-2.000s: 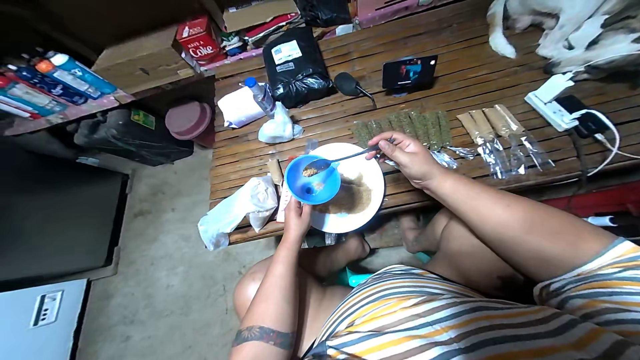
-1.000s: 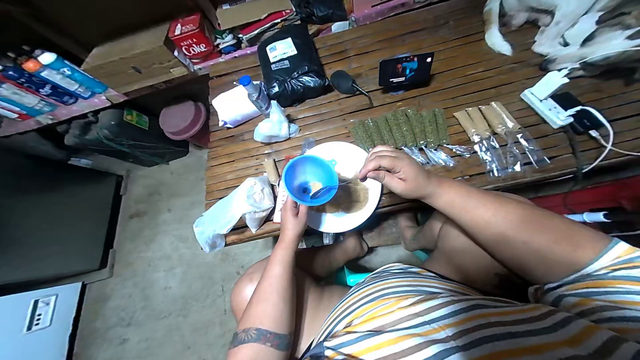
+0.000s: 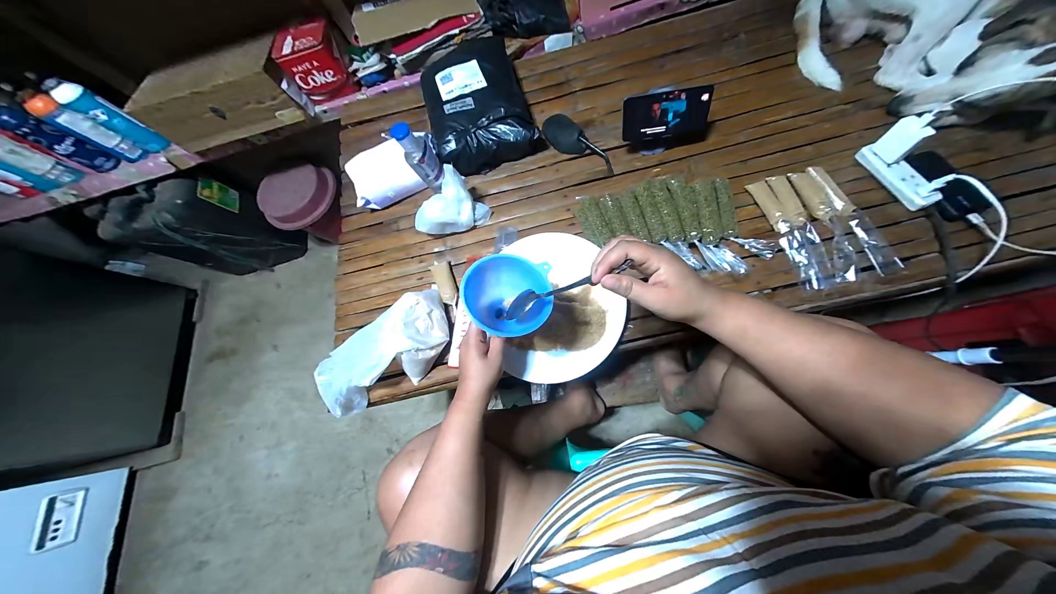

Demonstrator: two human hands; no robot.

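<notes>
My left hand [image 3: 481, 363] holds a blue plastic funnel [image 3: 487, 285] from below, over the left part of a white plate [image 3: 569, 365]. My right hand [image 3: 648, 276] grips the handle of a metal spoon [image 3: 528, 302], whose bowl is inside the funnel. Brown powder [image 3: 577, 322] lies on the plate. Whatever is under the funnel is hidden by it and my fingers. Beyond my right hand lie several clear packets of dried green herb [image 3: 660, 210], and to their right several packets of brown powder [image 3: 800, 198].
A white plastic bag [image 3: 384, 346] lies at the slatted table's [image 3: 742, 107] left edge. Farther back are a capped bottle [image 3: 417, 153], a black parcel [image 3: 478, 99], a round mirror [image 3: 565, 134] and a propped phone [image 3: 667, 118]. A power strip [image 3: 899, 177] with cables and a lying animal [image 3: 949, 58] are at right.
Two seconds ago the spoon held brown powder above the funnel; now its bowl is down inside the funnel and no heap shows on it. My right hand has come slightly lower.
</notes>
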